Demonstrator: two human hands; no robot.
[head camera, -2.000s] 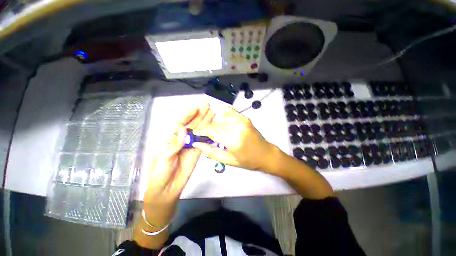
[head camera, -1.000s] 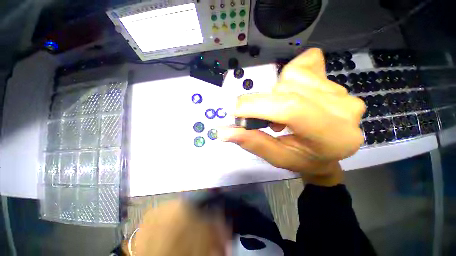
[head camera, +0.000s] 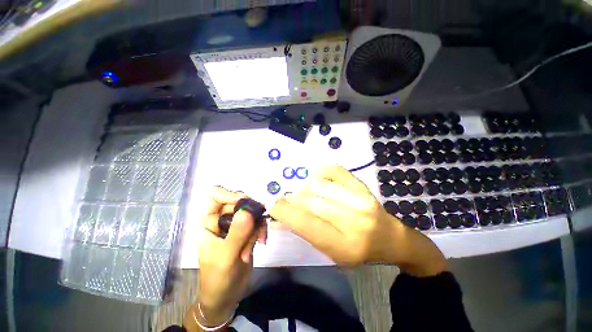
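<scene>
My left hand holds black round modules between thumb and fingers above the bench's front part. My right hand is just right of it, fingertips pinched at a thin dark tip touching or close to the modules. A black cable shows behind my right hand; most of the tool is hidden by the fingers. Several small discs lie on the white bench beyond my hands, among them a blue-ringed disc and a green-faced disc. One more is partly hidden by my right hand.
A clear blister tray lies at left. Rows of black discs in clear trays are at right. Behind are a small black box, a test instrument with lit screen, and a fan-like housing. Two dark discs lie beside the box.
My left hand has come up from the bottom edge with black modules in it. My right hand has moved left and down to meet it. The view has shifted.
</scene>
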